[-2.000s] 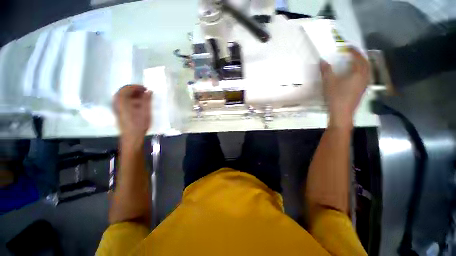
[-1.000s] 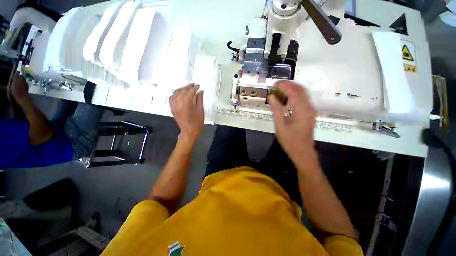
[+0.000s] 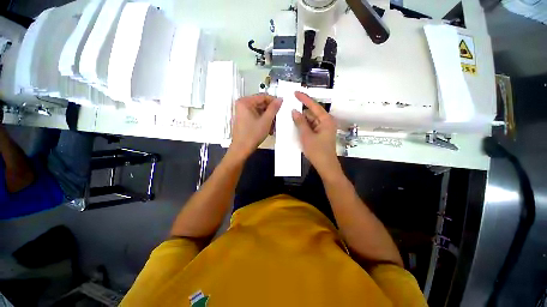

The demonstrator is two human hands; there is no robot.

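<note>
A white fabric strip (image 3: 288, 144) lies lengthwise at the front of the sewing machine, its far end at the work clamp (image 3: 286, 71) and its near end hanging past the table edge. My left hand (image 3: 257, 120) pinches its left edge with the fingertips. My right hand (image 3: 315, 125) holds its right edge, index finger extended near the far end. The strip and hands cover most of the needle plate area. The machine head (image 3: 318, 18) stands above the clamp.
Waiting strips (image 3: 221, 99) lie left of the machine, and wide stacked panels (image 3: 123, 54) farther left. A finished stack (image 3: 442, 72) lies beside the yellow warning label (image 3: 466, 49). A dark lever (image 3: 367, 21) slants right from the head. Another person's arm (image 3: 13, 157) shows at far left.
My right hand has moved from the needle plate to the strip's right edge. My left hand has moved from the waiting strips to the machine. The strip now lies between both hands.
</note>
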